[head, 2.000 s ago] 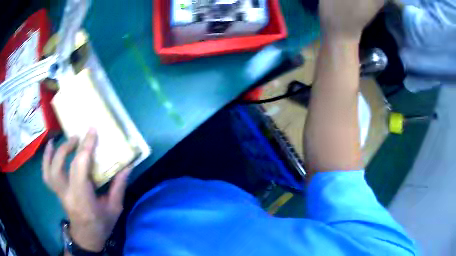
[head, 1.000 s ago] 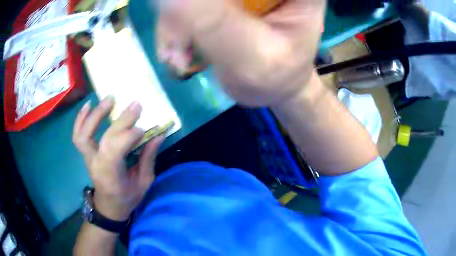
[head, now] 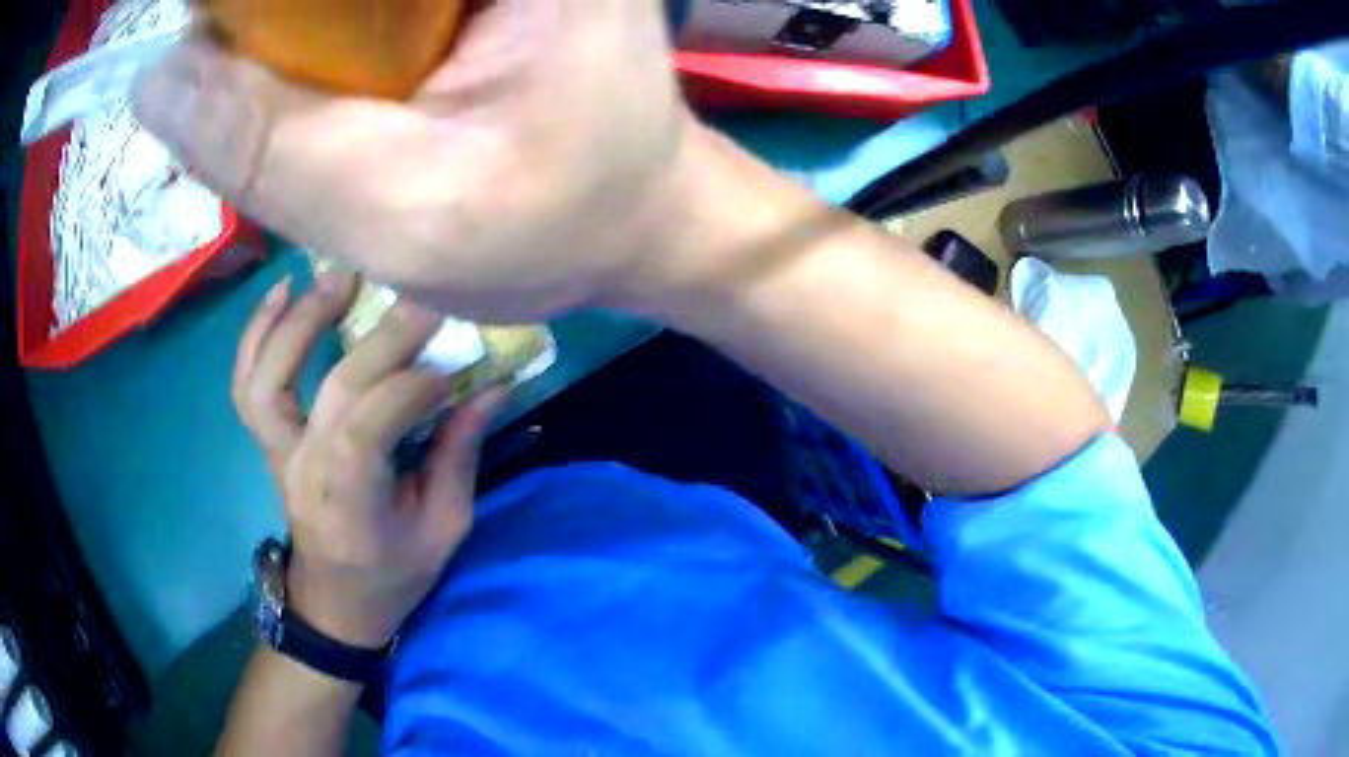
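Note:
My right hand [head: 488,163] is wrapped around the orange body of the electric screwdriver [head: 348,37], over the assembly fixture; the driver's tip is hidden. My left hand [head: 370,444] rests on the near end of the cream-yellow fixture [head: 511,351], fingers spread over its edge. Most of the fixture is hidden behind my right hand. One white arm unit [head: 92,89] sticks out to the upper left, over the red parts bin. Whether my left fingers grip the fixture or only rest on it is hard to tell.
The red bin [head: 126,314] with white strips is left. A second red tray [head: 917,92] under the screw feeder [head: 829,27] is at the top. A black cable arcs at upper right. A metal flask [head: 1107,216], white cloth [head: 1076,328] and yellow-capped tool [head: 1201,398] are on the right.
My right hand has come from the screw feeder area at the upper right, leftwards over the fixture, with the orange screwdriver. My left hand has stayed at the fixture's near end.

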